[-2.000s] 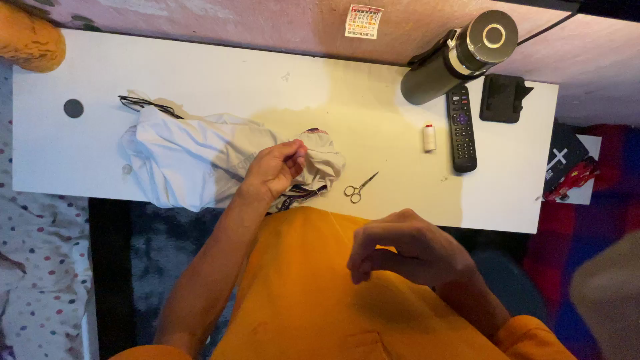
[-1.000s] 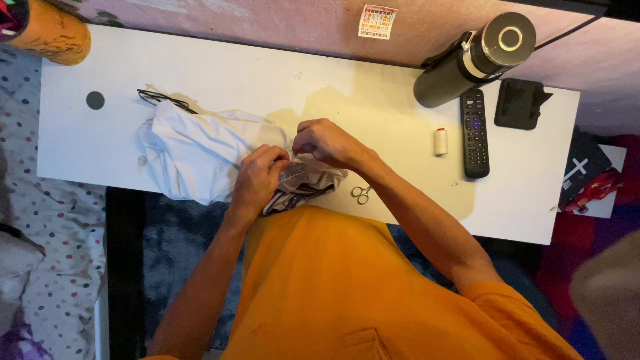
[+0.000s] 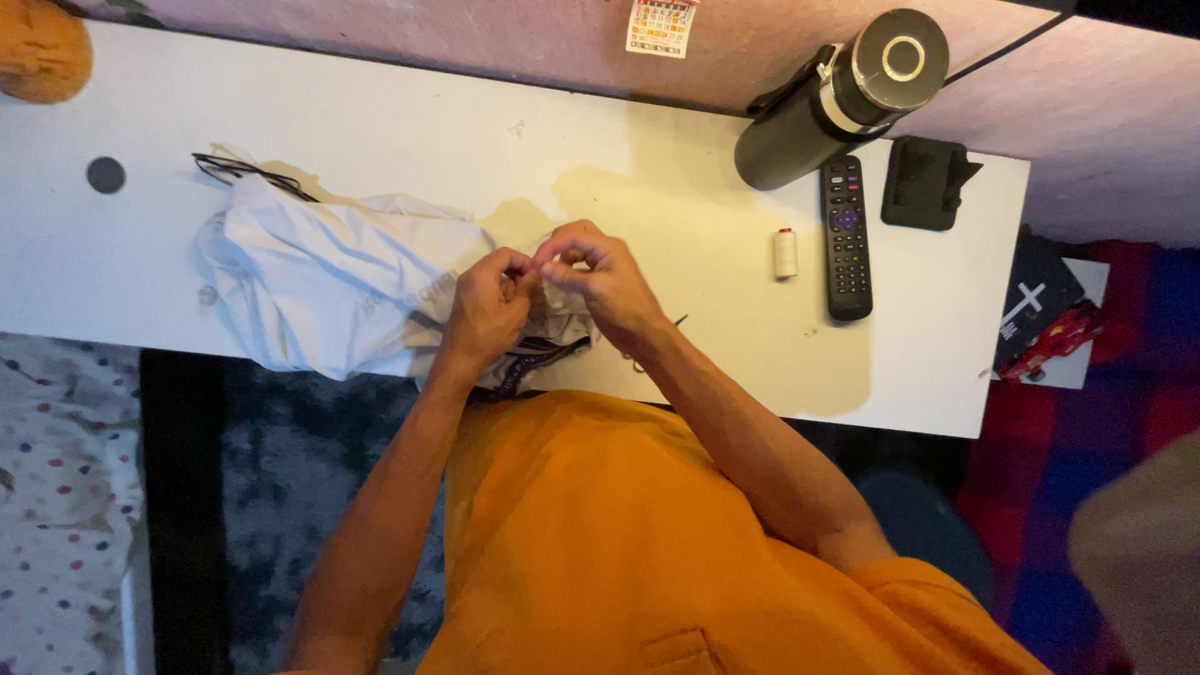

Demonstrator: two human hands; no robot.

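Observation:
White cloth with a dark patterned edge (image 3: 347, 277) lies bunched across the left half of the table. Above its right end, my left hand (image 3: 489, 305) and my right hand (image 3: 605, 281) meet at the fingertips, thumbs and forefingers pinched. Whatever lies between the fingertips is too small to make out. Small scissors (image 3: 682, 321) rest on the table, mostly hidden behind my right wrist. To the right stands or lies a spool of pale thread (image 3: 786, 254) with a red end.
Behind the spool a black flask (image 3: 834, 103) leans toward the wall, near a remote control (image 3: 847, 239) and a black stand (image 3: 925, 183). Black-framed glasses (image 3: 253, 173) touch the cloth's upper left. A dark disc (image 3: 106, 174) and an orange-brown container (image 3: 42, 49) are at the far left of the white table (image 3: 947, 375).
Since two seconds ago my right hand has come from over my lap to my left hand. In the last second both hands have risen slightly off the cloth, fingertips together.

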